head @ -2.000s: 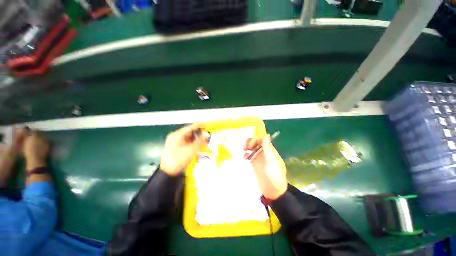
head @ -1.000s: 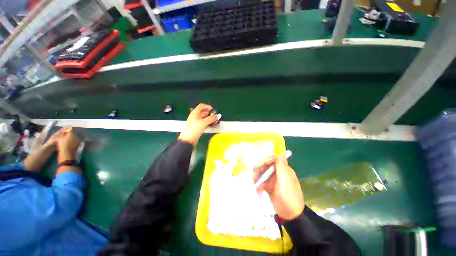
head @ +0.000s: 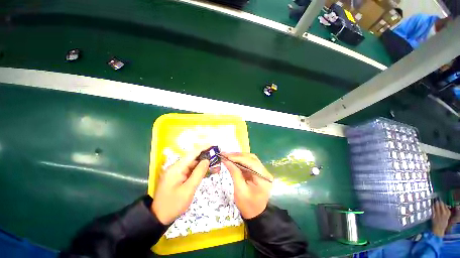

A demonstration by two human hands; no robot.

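My left hand [head: 176, 189] holds a small black electronic unit [head: 212, 155] with white and bluish patches above the yellow tray [head: 199, 245]. My right hand [head: 248, 184] holds thin dark tweezers [head: 252, 170], their tip end at the unit's right side. Whether the tips touch it I cannot tell. The shallow tray lies below both hands and holds a loose layer of small white parts [head: 212, 211] with dark specks.
Beyond the white rail [head: 126, 95], spaced black units [head: 116, 63] lie on the green belt [head: 191, 65]. A white post [head: 368, 83] rises right. Amber film [head: 287, 169], a wire spool [head: 350, 227] and stacked clear blister trays [head: 393, 174] stand right. People in blue show at the right.
My left hand has come back from the belt's edge to above the tray with a black unit. My right hand and tweezers now meet it there. The view has swung right.
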